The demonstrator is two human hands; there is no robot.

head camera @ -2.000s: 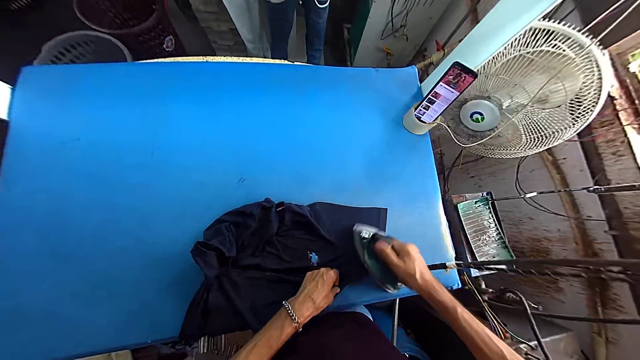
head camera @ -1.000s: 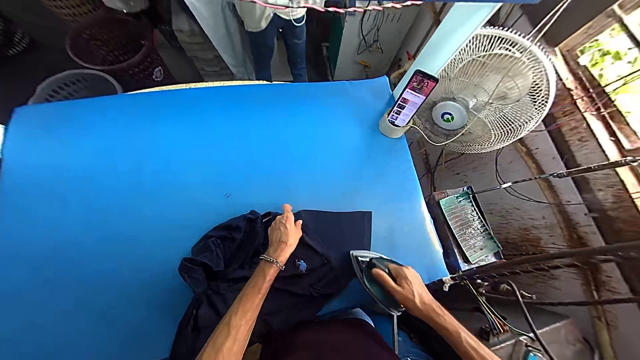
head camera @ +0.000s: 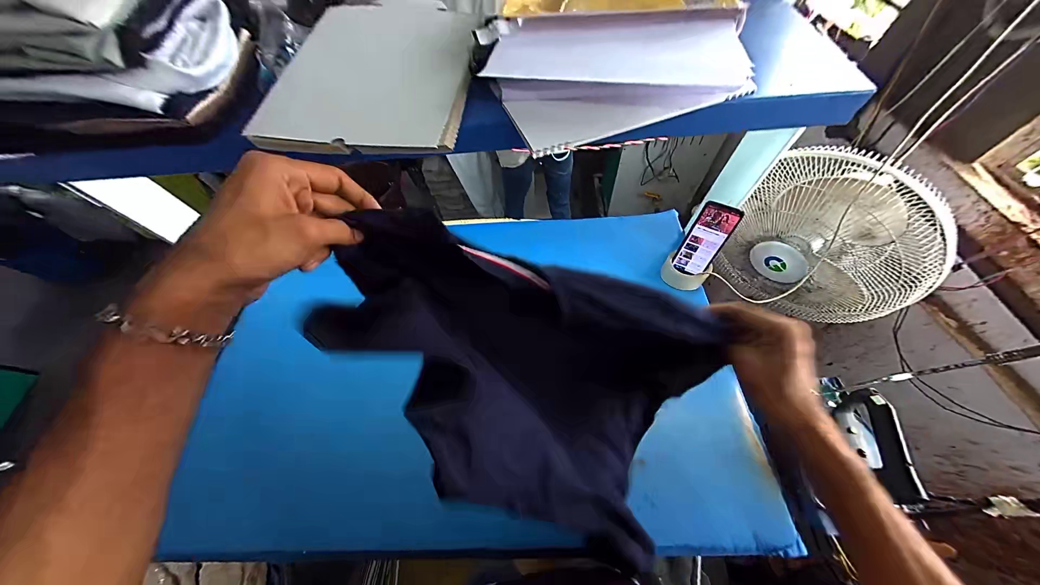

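A dark navy garment hangs stretched between my two hands above the blue padded table. My left hand, with a metal chain bracelet at the wrist, pinches its upper left part between thumb and fingers. At the right, my right hand is closed on the other upper end, blurred by motion. A red and white strip shows along the garment's upper edge, and its lower part drapes down toward the near table edge. The clothes iron is off the table's right side, partly behind my right forearm.
A blue shelf with cardboard sheets, stacked white boards and folded clothes crosses above the table's far side. A phone stands in a round holder near a white fan. A person's jeans show beyond.
The garment lay on the table and is now lifted between both hands. My right hand has let go of the iron, which is now off the table at right. The view has tilted up.
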